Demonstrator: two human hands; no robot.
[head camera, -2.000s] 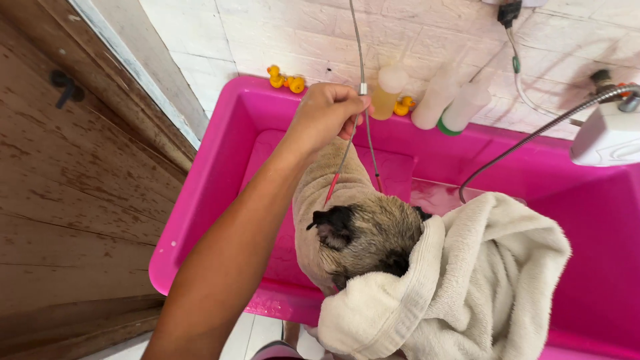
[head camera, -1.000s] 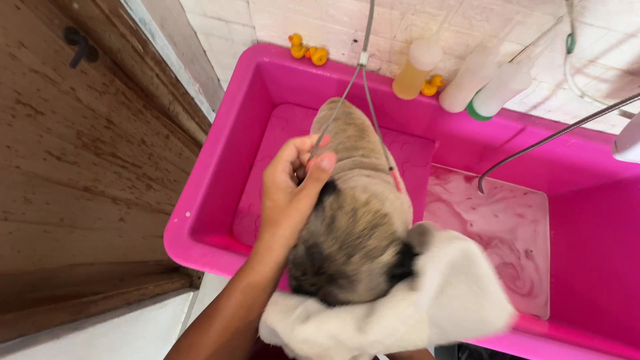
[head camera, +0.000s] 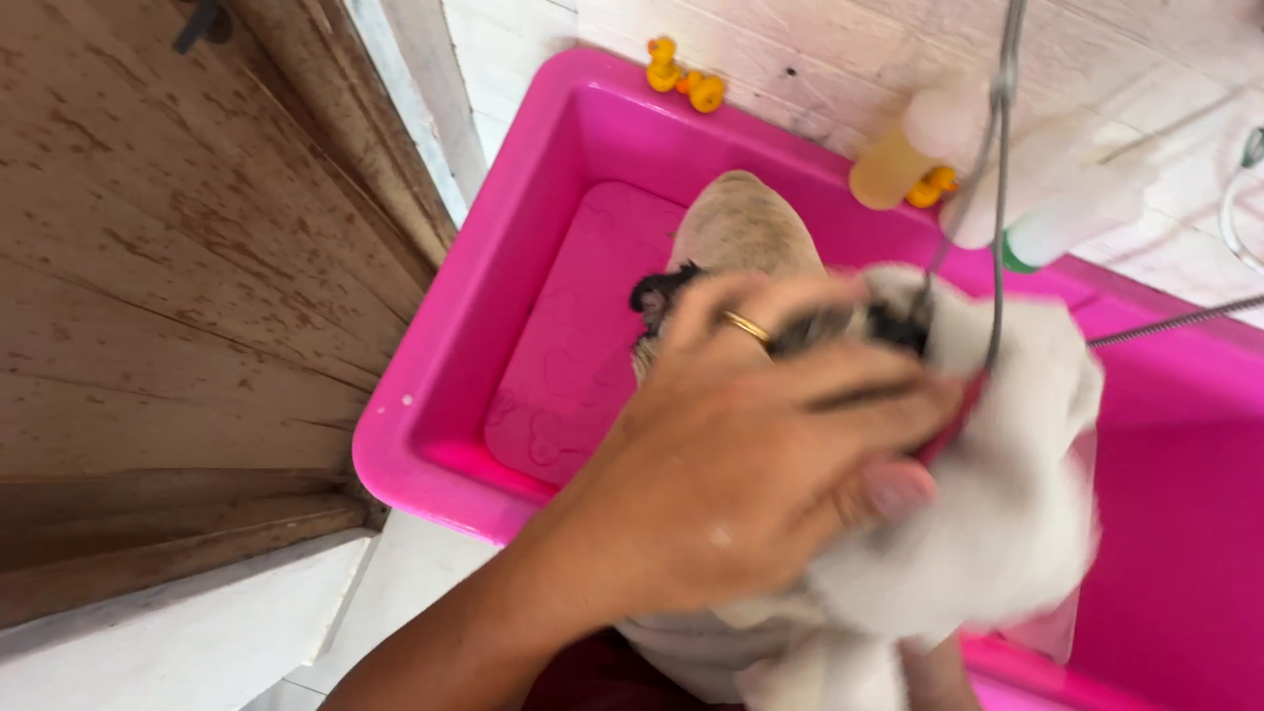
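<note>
My left hand (head camera: 750, 434), palm down with a gold ring on one finger, lies spread over the head of a wet tan dog (head camera: 746, 222) with black ears. The dog is in a pink plastic tub (head camera: 415, 395); its face is hidden. A cream towel (head camera: 997, 513), blurred, drapes beside the head, against my fingertips. My right hand is hidden by the towel; only a bit of that forearm shows below it. A grey restraint cable (head camera: 1002, 197) hangs from above, its red end section (head camera: 953, 425) beside my left index finger and thumb.
Yellow rubber ducks (head camera: 681, 77) sit on the tub's back rim. Behind it stand a bottle of amber liquid (head camera: 884, 168) and a whitish bottle with a green part (head camera: 1027, 247). A metal shower hose (head camera: 1175, 321) crosses the right side. A wooden door (head camera: 168, 247) is at left.
My left hand has gone from the cable, where it was earlier, onto the dog's head. The towel now lies higher along the head's right side. The view has shifted.
</note>
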